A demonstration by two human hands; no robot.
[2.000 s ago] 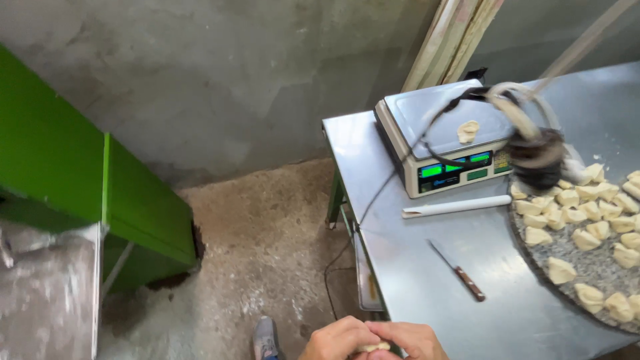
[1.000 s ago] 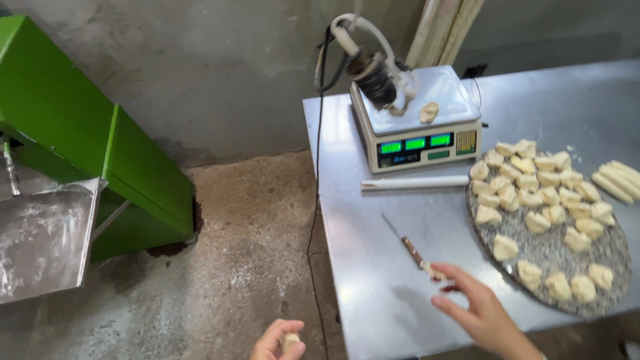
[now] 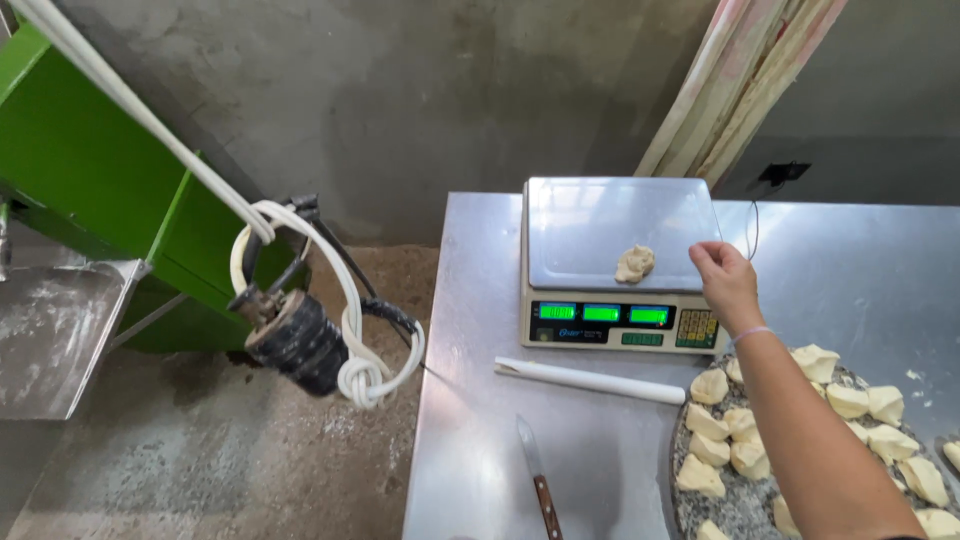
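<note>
My right hand (image 3: 724,279) is at the right edge of the steel plate of a digital scale (image 3: 619,202), its fingers curled and the thumb near the index finger. No object shows between them, but part of the hand's inside is hidden. On the plate, left of the hand, lies a piece of dough (image 3: 635,264). The scale's green displays are lit. Under my right forearm is a round speckled stone slab (image 3: 739,510) with several dough pieces (image 3: 700,475) on it; the arm covers some of them. My left hand is not in view.
A white tube (image 3: 589,380) lies in front of the scale on the metal table (image 3: 465,300), near a wooden-handled knife (image 3: 538,480). A black, tape-wrapped fitting (image 3: 298,343) hangs on knotted white cord (image 3: 362,381) left of the table. Green machinery (image 3: 82,165) with a metal tray (image 3: 60,337) stands at left.
My right hand has moved from beside the knife handle up to the scale. My left hand, in view a second ago with a piece of dough, has left the view.
</note>
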